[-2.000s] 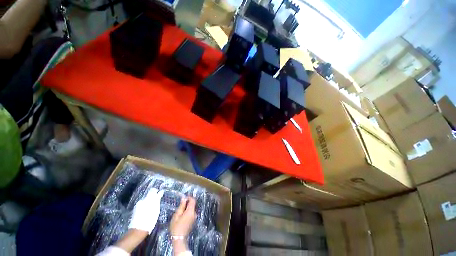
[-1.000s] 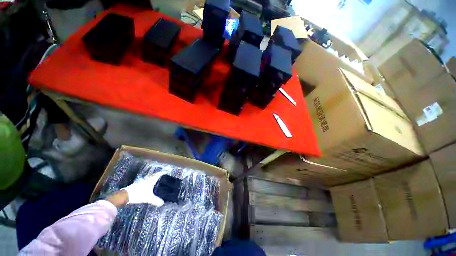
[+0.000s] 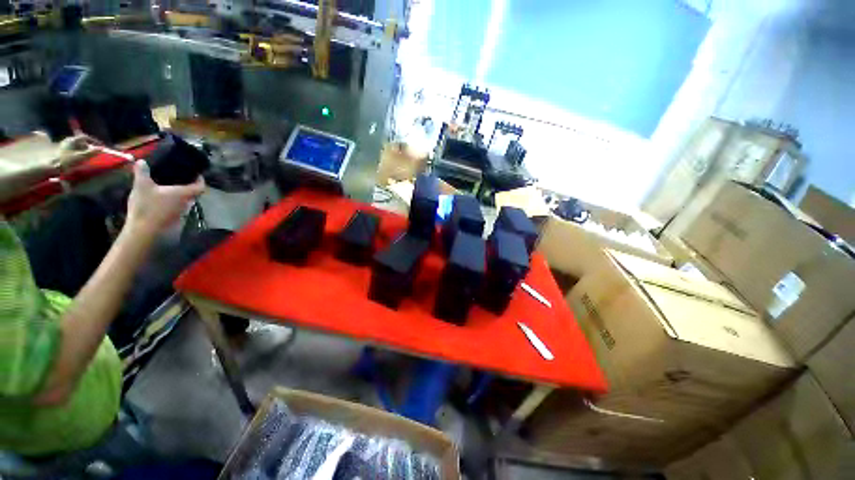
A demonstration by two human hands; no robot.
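Observation:
The open carton [image 3: 364, 409] is at the bottom edge, cut off, with rows of dark pieces in shiny clear sleeves [image 3: 398, 461]. A whitish blurred streak lies among them at the bottom edge. I cannot tell whether it is my gloved left hand or plastic. My right hand is out of the picture. Stacks of black cases stand on the red table [image 3: 323, 323]: one at the left [image 3: 297, 234], a small one beside it [image 3: 358, 237], one at the centre [image 3: 397, 270] and several grouped at the right [image 3: 461, 279].
Two pale blades [image 3: 535, 341] lie at the table's right. A coworker in green [image 3: 70, 361] at the left holds a black block [image 3: 176, 159]. A machine with a blue screen [image 3: 319, 153] stands behind the table. Large brown cartons [image 3: 656, 347] are at the right.
The view has tilted up, so the table and carton sit lower and the coworker and machine show. My gloved left hand, seen earlier on a black piece, is no longer clearly visible.

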